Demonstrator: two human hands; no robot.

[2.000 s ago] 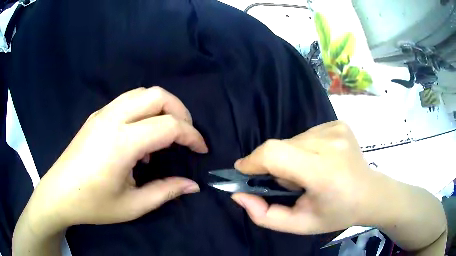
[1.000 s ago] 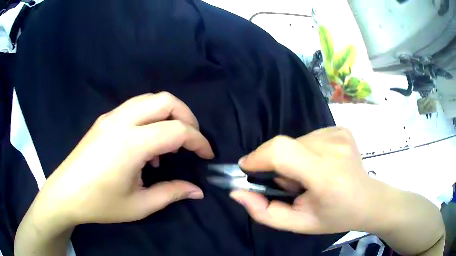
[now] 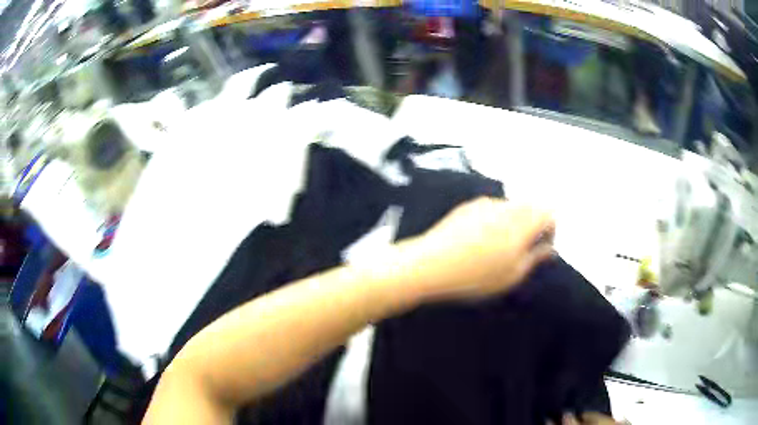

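The black fabric panel (image 3: 482, 357) spreads over the white table in front of me. My left hand (image 3: 490, 249) reaches across it from the lower left, blurred, with its curled fingers closed on the fabric's upper right edge. Only fingertips of my right hand (image 3: 586, 418) show at the bottom edge; what they hold is hidden. The black thread snips (image 3: 713, 390) lie on the table at the lower right, clear of both hands. A white strip (image 3: 353, 373) shows between black parts below my left forearm.
White fabric (image 3: 224, 183) spreads at the left. The sewing machine head (image 3: 702, 224) stands at the right, blurred. The blue and red work bin (image 3: 71, 307) is low at the left. A shelf-like rail (image 3: 582, 25) crosses the background.
The view has swung up and left. The snips have left my right hand and lie on the table. My left hand has reached across the fabric; my right hand has dropped almost out of the picture.
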